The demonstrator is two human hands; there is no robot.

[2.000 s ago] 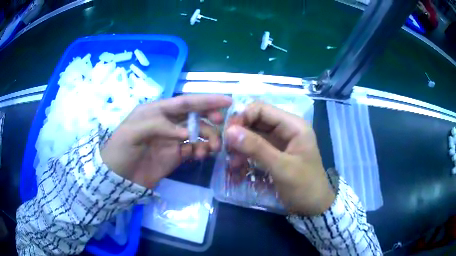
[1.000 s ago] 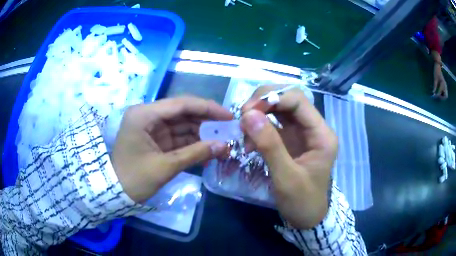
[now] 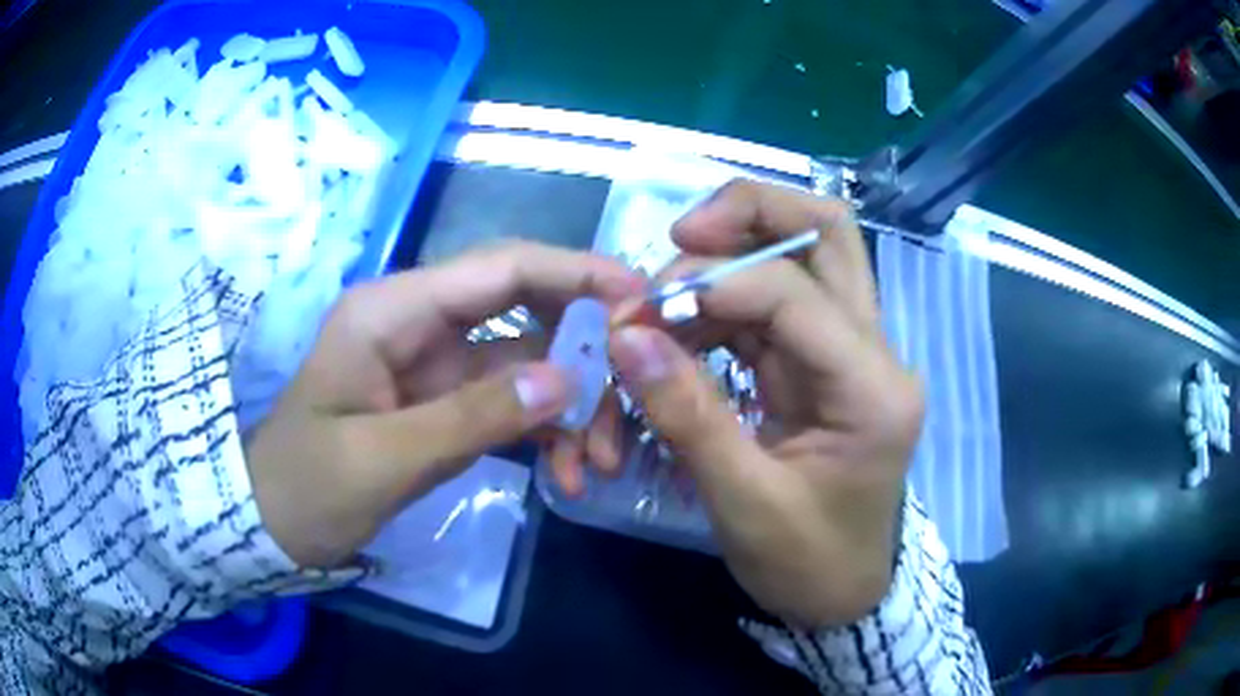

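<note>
My left hand [image 3: 422, 381] holds a white plastic head [image 3: 581, 364] between thumb and fingers, its small dark hole facing up. My right hand [image 3: 782, 394] is just right of it and holds a thin pale stem insert [image 3: 745, 264] with a white collar. The stem slants up to the right across the fingers. Its lower end is near the head; whether they touch is hidden by my fingertips. Small shiny pieces show by my left fingers. The clear insert box [image 3: 619, 500] lies under my hands, partly hidden, with silver and reddish parts in it.
A blue tray [image 3: 469, 48] heaped with white heads is at left. A shallow clear tray [image 3: 506, 619] with a white sheet lies below. A ribbed translucent strip [image 3: 952, 394], metal post [image 3: 1000, 116] and loose white parts [image 3: 1202, 422] are at right. A white unit [image 3: 899, 93] lies on the green belt.
The white head has turned from lying crosswise to nearly upright in my left hand. The stem in my right hand now shows more clearly. The view has shifted, and the belt unit appears farther right.
</note>
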